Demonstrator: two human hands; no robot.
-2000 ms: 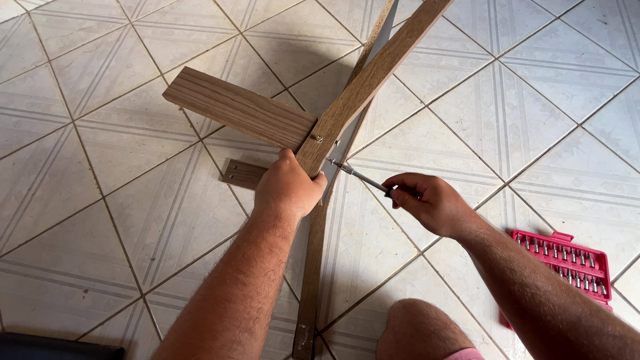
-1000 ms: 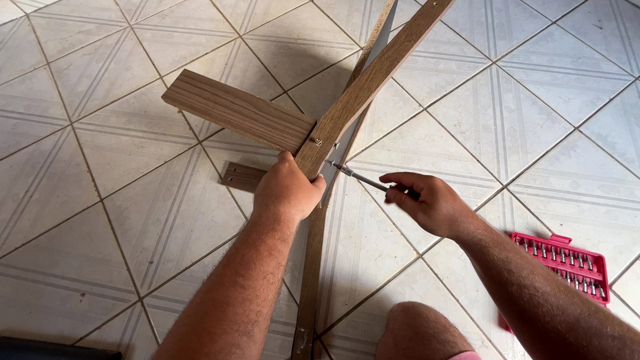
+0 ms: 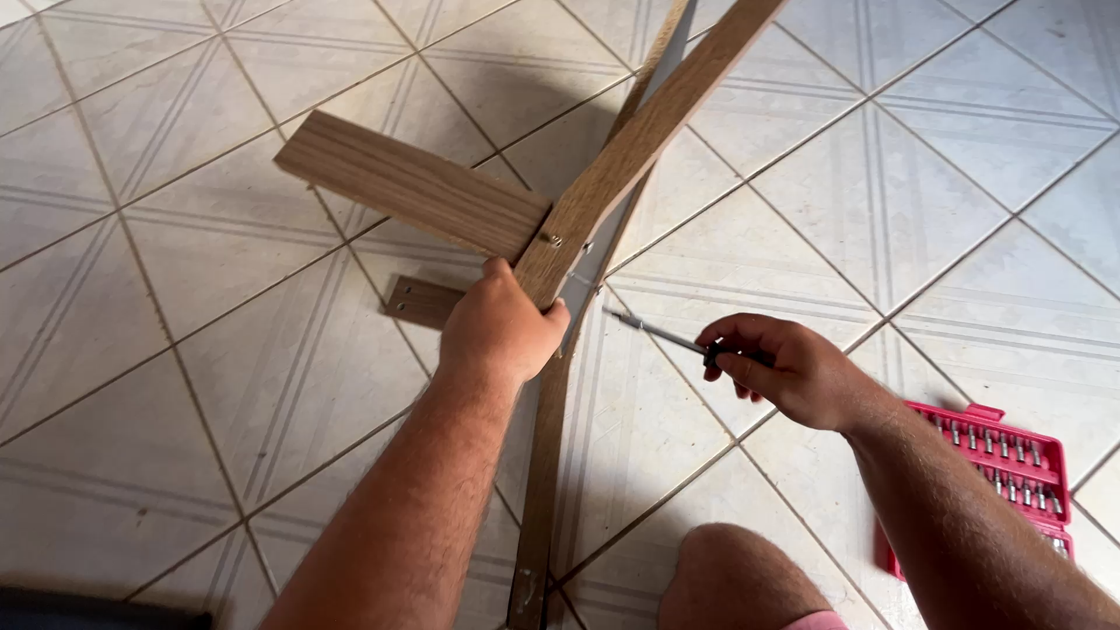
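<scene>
My left hand [image 3: 507, 328] grips the wooden frame piece [image 3: 612, 179] near its bend, where a wide wooden board [image 3: 420, 188] meets it at an angle. Metal fasteners [image 3: 553, 239] show at that joint. In my right hand [image 3: 779, 363] is a screwdriver [image 3: 669, 337] with a dark handle, its tip pointing left, just short of the frame and apart from it. A second long wooden piece [image 3: 542, 472] runs below and behind the first. A smaller wooden end with two holes [image 3: 420, 302] shows left of my left hand, which hides part of it.
A red case of metal bits or sockets [image 3: 1006, 455] lies at the right, partly behind my right forearm. My knee [image 3: 744, 577] is at the bottom edge. A dark object [image 3: 96, 608] lies at the lower left on the tiled floor [image 3: 262, 402].
The screwdriver's tip, which was at the side of the frame joint in both earlier frames, has come away from it to the right and down with my right hand. My left hand keeps its hold.
</scene>
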